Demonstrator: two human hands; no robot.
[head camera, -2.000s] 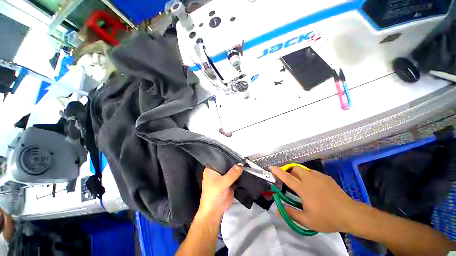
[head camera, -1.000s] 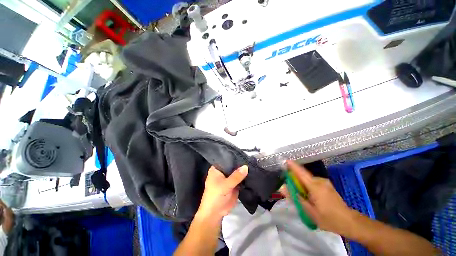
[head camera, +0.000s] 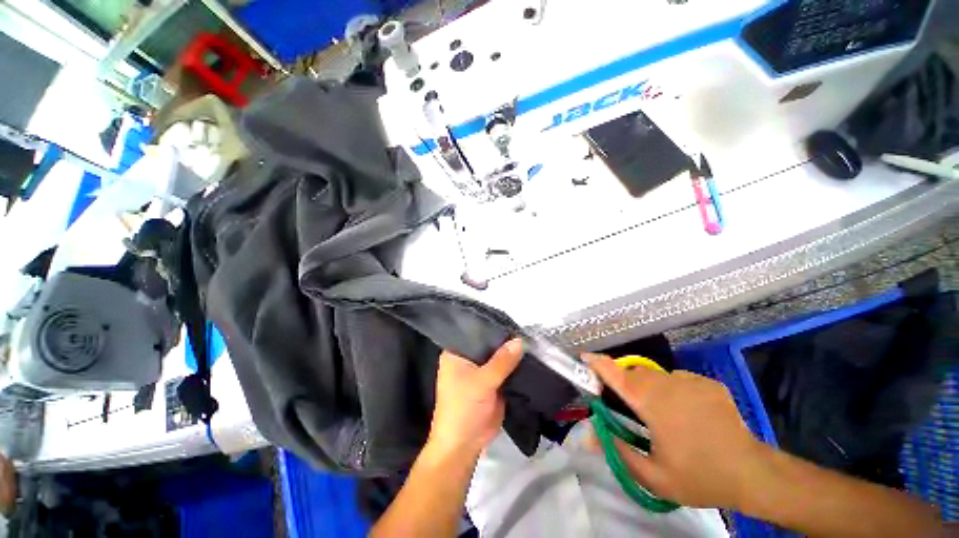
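A large dark grey garment (head camera: 284, 252) lies heaped over the left end of the white sewing table and hangs over its front edge. My left hand (head camera: 470, 397) pinches the garment's edge between thumb and fingers. My right hand (head camera: 684, 426) holds the fabric shears (head camera: 623, 462) by their yellow and green handle loops. The silver blades lie at the garment's edge, just right of my left thumb; their tips are blurred against the cloth.
The white JACK sewing machine (head camera: 673, 53) stands behind. A flat black rectangle (head camera: 637, 152) and pink-and-blue snips (head camera: 707, 200) lie on its bed. A grey motor housing (head camera: 89, 331) is at left. A blue crate (head camera: 752, 394) with dark cloth stands at lower right.
The shears have turned from blurred, upright in my right hand back to pointing at the garment's edge, with the blades against it. My left hand still pinches the cloth.
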